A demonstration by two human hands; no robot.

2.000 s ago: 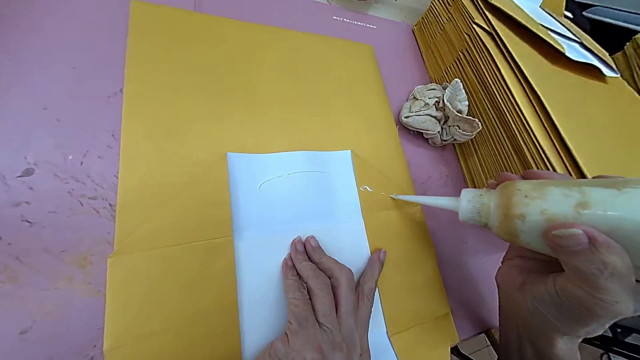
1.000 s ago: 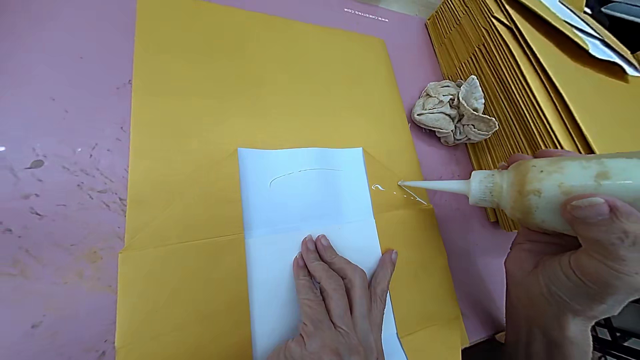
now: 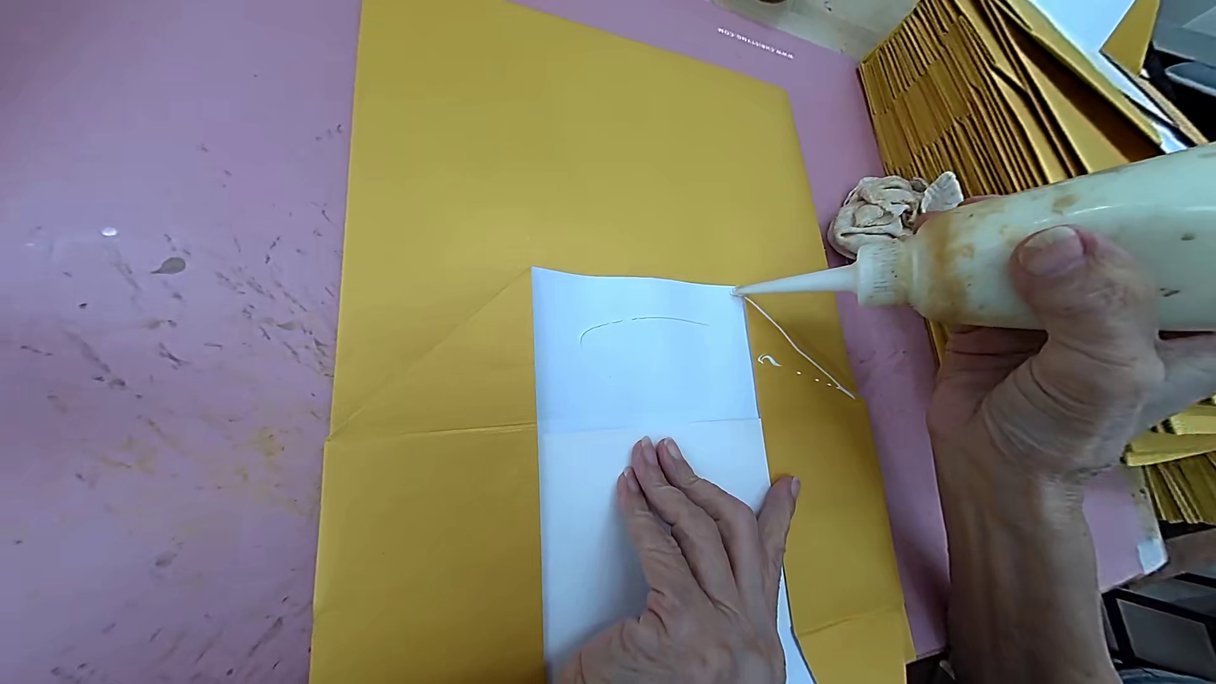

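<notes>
My right hand (image 3: 1064, 351) grips a squeeze bottle of glue (image 3: 1007, 256) on its side, nozzle pointing left. The nozzle tip is at the top right corner of a white paper strip (image 3: 655, 370). A thin line of glue (image 3: 798, 350) runs from there down to the right edge of a creased yellow-orange paper sheet (image 3: 570, 171). Beside it lie a small squiggle and dots of glue. My left hand (image 3: 703, 570) rests flat on the white strip, fingers spread a little, thumb over its right edge. A thin curved line shows on the strip's upper part.
A crumpled beige cloth (image 3: 879, 214) lies right of the sheet, partly behind the bottle. A thick stack of folded yellow-orange paper pieces (image 3: 959, 95) stands at the upper right, and more folded pieces (image 3: 1187, 465) lie at the right edge. The pink work surface (image 3: 171, 380) bears stains.
The nozzle has moved from the sheet's right part up and left to the white strip's corner. A line of glue now runs along the sheet there. My left hand stays on the strip.
</notes>
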